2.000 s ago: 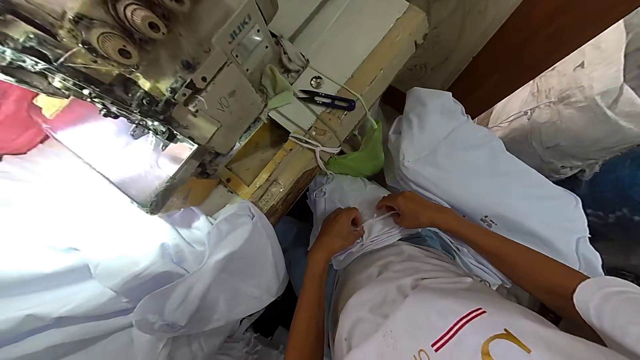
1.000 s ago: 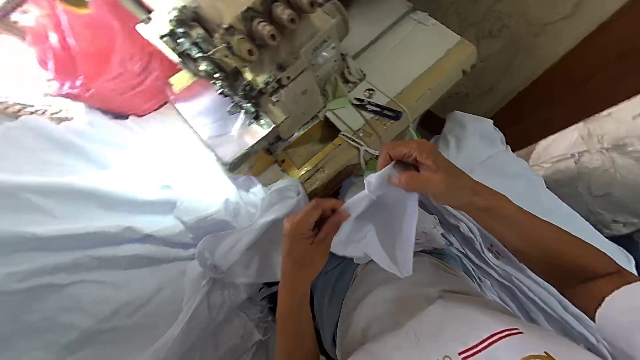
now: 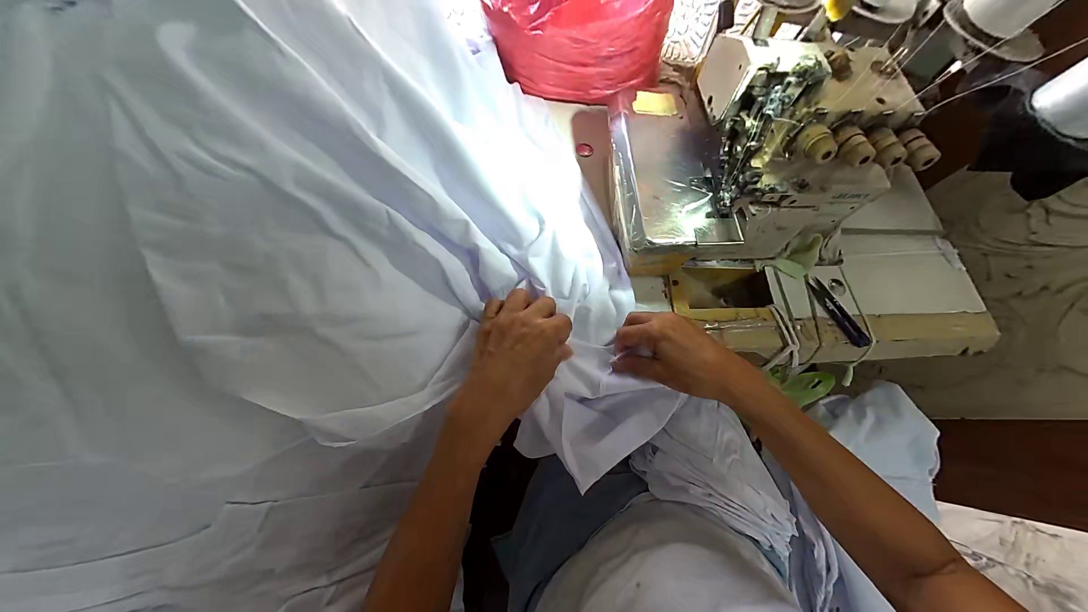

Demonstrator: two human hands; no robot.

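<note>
White fabric (image 3: 340, 255) covers the left side in a large, loosely folded heap. My left hand (image 3: 523, 348) grips a bunched part of it near the middle, fingers curled into the cloth. Just to the right, my right hand (image 3: 667, 353) pinches the edge of a white cloth piece (image 3: 595, 425) whose pointed corner hangs between my arms. Both hands are close to the front edge of the table of a Juki overlock sewing machine (image 3: 799, 161). More folded white cloth (image 3: 722, 476) lies across my lap, under my right forearm. My fingertips are partly hidden in the folds.
Thread snips (image 3: 837, 310) lie on the table right of the machine, by cords and a green strip (image 3: 807, 387). A red plastic bag (image 3: 582, 42) stands behind the fabric. Thread cones (image 3: 1062, 102) are at the upper right. Pale cloth (image 3: 888, 433) hangs below the table edge.
The view has swung far to the left. My hands have gone from the cloth at my lap to the large white heap, and a cloth piece raised between them one second ago now hangs lower.
</note>
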